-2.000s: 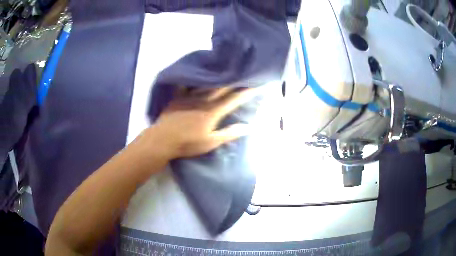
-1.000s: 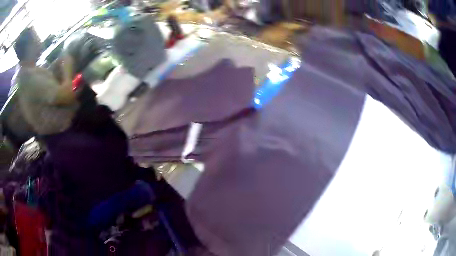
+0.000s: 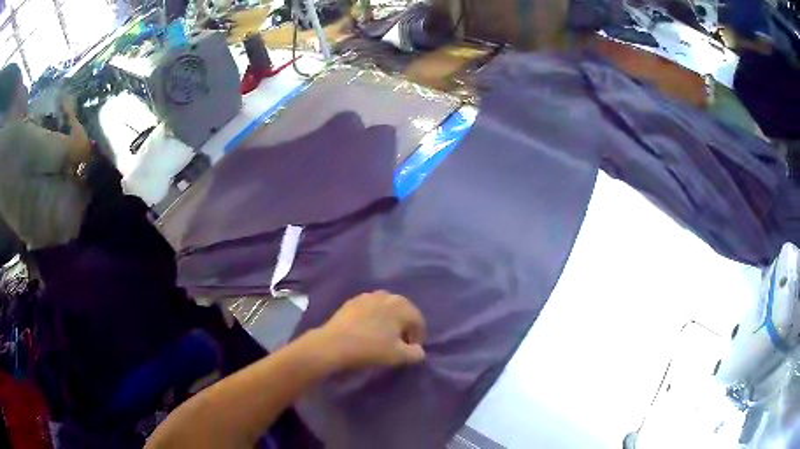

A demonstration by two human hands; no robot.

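A large dark purple-grey fabric panel [image 3: 491, 219] lies over the table left of the white machine bed [image 3: 605, 307]. My left hand [image 3: 377, 329] is over its lower part, with the fingers curled and the thumb near the forefinger. Creases run in the fabric beside the hand. Whether the fingertips pinch the fabric is hidden. More purple-grey pieces [image 3: 298, 167] lie to the left, with a white strip [image 3: 285, 257] on them. My right hand is not in view.
The sewing machine head [image 3: 772, 324] is cut off at the right edge. Bunched purple-grey fabric [image 3: 693, 175] lies behind the bed. A blue strip [image 3: 434, 153] shows beside the panel. A person [image 3: 44, 184] is at the far left, near a grey box-like unit [image 3: 197, 88].
The view has swung left, away from the needle area. My left hand, earlier on fabric beside the needle and out of view one second ago, is now over the large panel.
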